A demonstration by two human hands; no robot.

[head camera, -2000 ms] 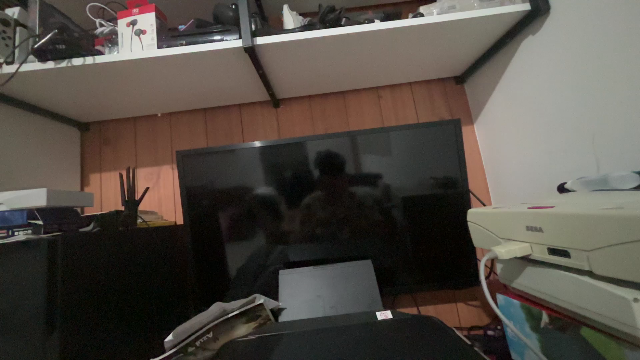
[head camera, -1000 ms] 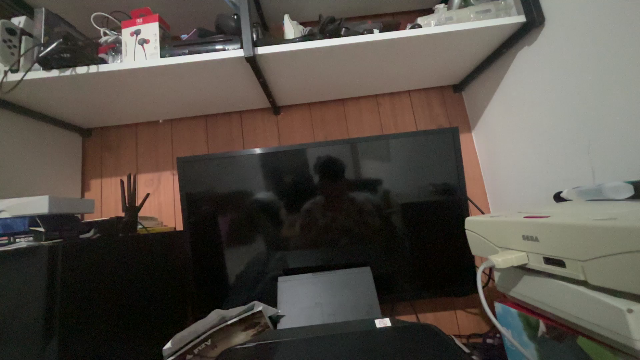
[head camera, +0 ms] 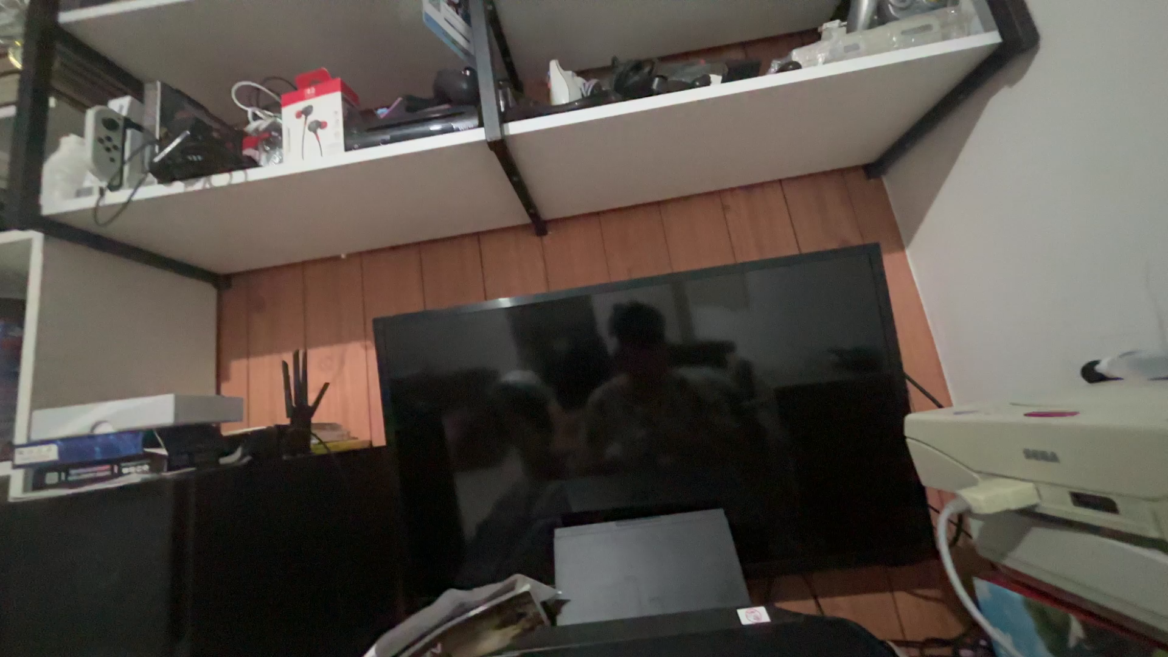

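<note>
Neither my left hand nor my right hand shows in the head view. A large flat-screen television (head camera: 657, 411), its screen dark, stands against the wood-panelled wall and reflects people. In front of its lower edge is a grey flat panel (head camera: 650, 566). A crumpled printed bag or wrapper (head camera: 474, 620) lies at the bottom, beside a black object (head camera: 693, 631) bearing a small white sticker. At the right, a cream Sega game console (head camera: 1049, 447) has a pale plug (head camera: 999, 495) with a white cable in its front.
A white shelf (head camera: 730, 123) on black brackets (head camera: 520, 182) runs overhead, holding a red-and-white earphone box (head camera: 315, 119), a game controller (head camera: 108, 146) and cables. Flat boxes (head camera: 137, 415) and a black hand-shaped or antenna-like object (head camera: 299, 401) sit on the black cabinet (head camera: 283, 547) at left.
The view has tilted slightly, showing more of the upper shelf. Nothing else has plainly moved.
</note>
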